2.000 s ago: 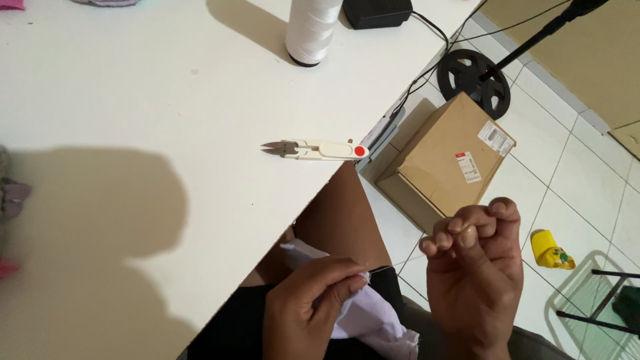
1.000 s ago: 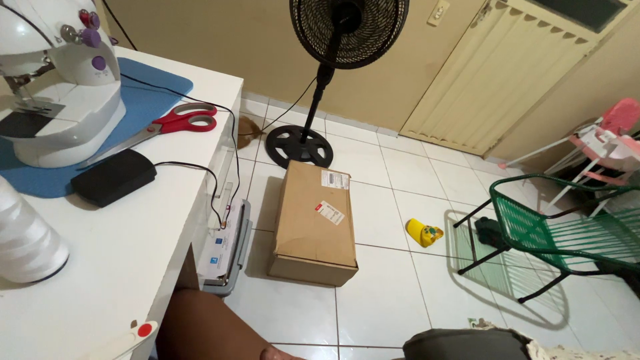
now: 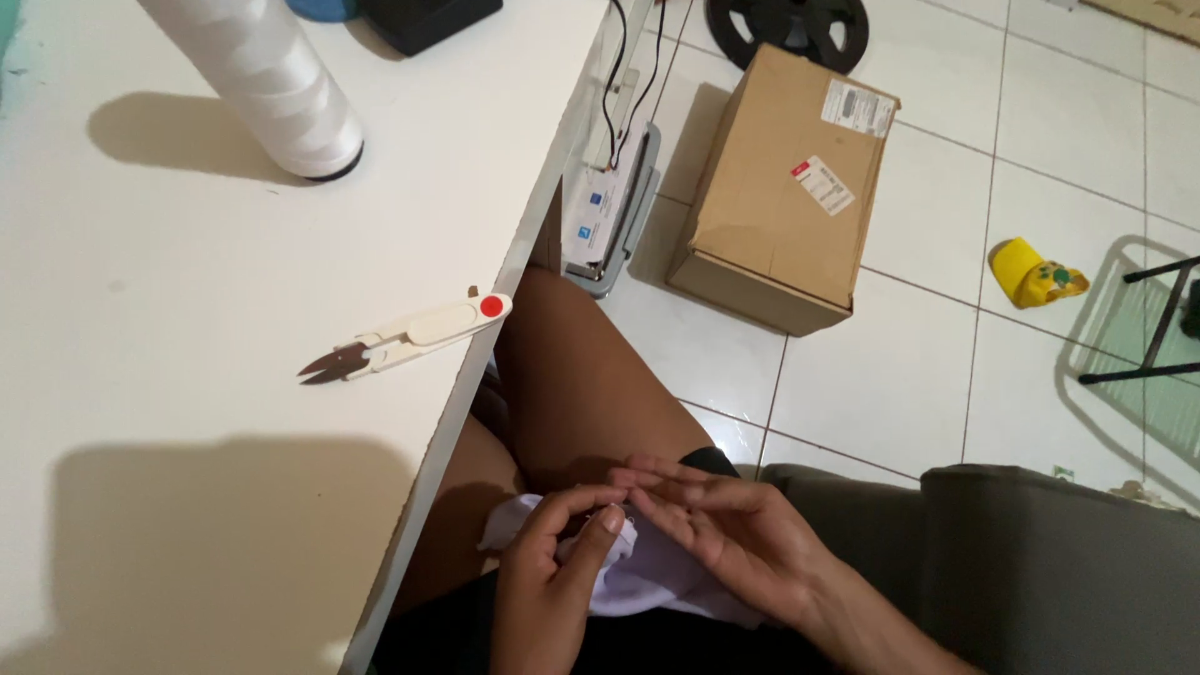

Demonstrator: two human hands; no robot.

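Observation:
Over my lap, my left hand (image 3: 558,562) pinches the edge of a pale lilac fabric piece (image 3: 647,572) between thumb and index finger, with loose threads at that edge. My right hand (image 3: 722,530) is close beside it, fingers extended toward the pinched edge; whether its fingertips hold a thread cannot be told. The rest of the fabric hangs below and behind both hands. White thread snips (image 3: 422,333) with dark blades lie on the white table, near its edge. Farther back on the table stands a large cone of white thread (image 3: 267,89).
A black pedal-like device (image 3: 427,19) is at the table's back. Cables hang past the table edge (image 3: 469,394). On the tiled floor are a cardboard box (image 3: 787,197), a black fan base (image 3: 792,23) and a yellow item (image 3: 1031,272). Chair legs (image 3: 1158,319) are at the right; grey upholstery (image 3: 1050,562) is beside me.
The view swung up to the room and back down. Both hands, out of view one second ago, are in sight again. My right hand is nearer the left than two seconds ago, its fingers straighter.

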